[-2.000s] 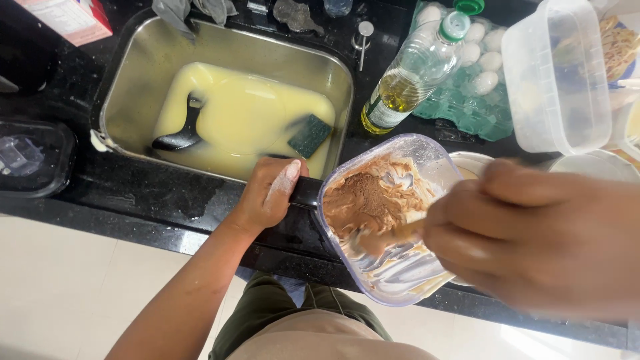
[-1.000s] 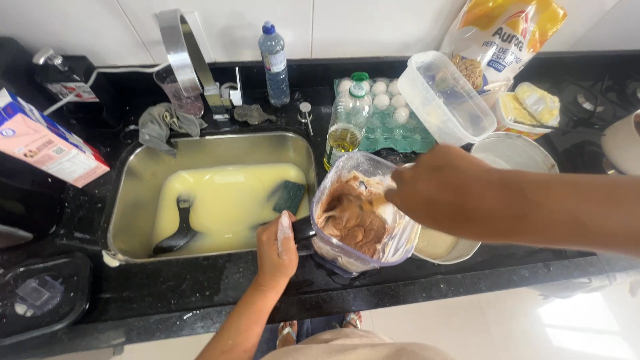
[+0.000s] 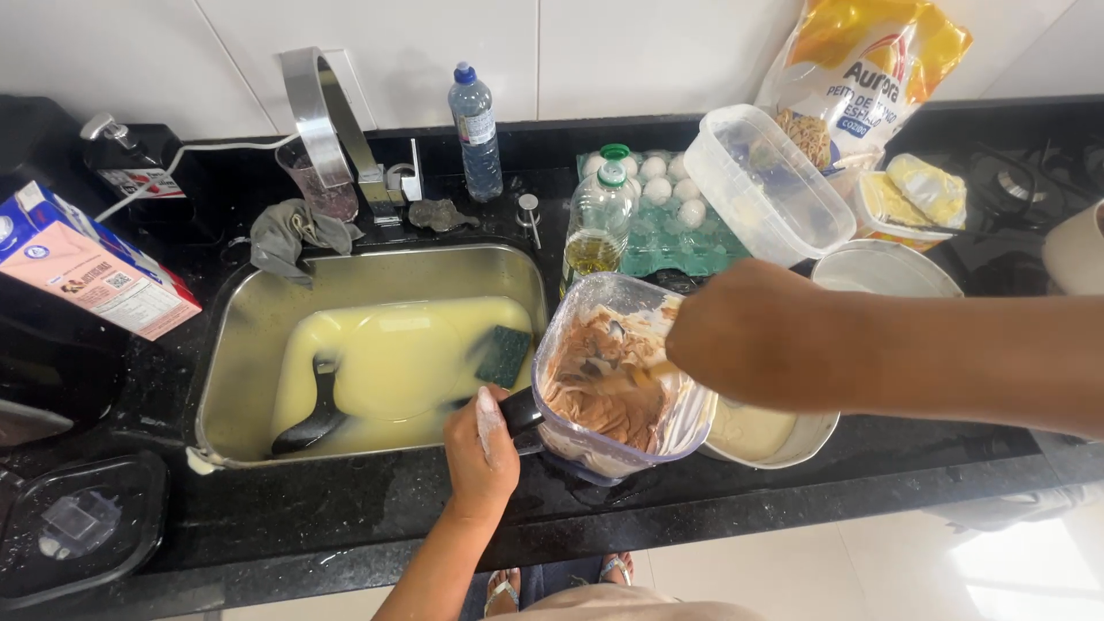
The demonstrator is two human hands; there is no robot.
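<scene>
My left hand is closed around the black handle of a clear plastic blender jar at the counter's front edge. Thick brown and white batter coats its inside. Over the jar's right rim, my right hand grips a utensil that reaches into the batter; it looks wooden but is blurred, and its upper end is hidden in the fist. A round metal pan holding pale batter stands right of the jar, partly under my right forearm.
Left lies a steel sink with cloudy yellowish water, a black-handled utensil and a green scouring pad. Behind the jar stand an oil bottle, an egg tray and a clear plastic container. Another round pan is further right.
The view has tilted up and back, bringing the faucet and wall into sight. My right hand has moved about over the jar with the utensil; my left hand has stayed on the handle.
</scene>
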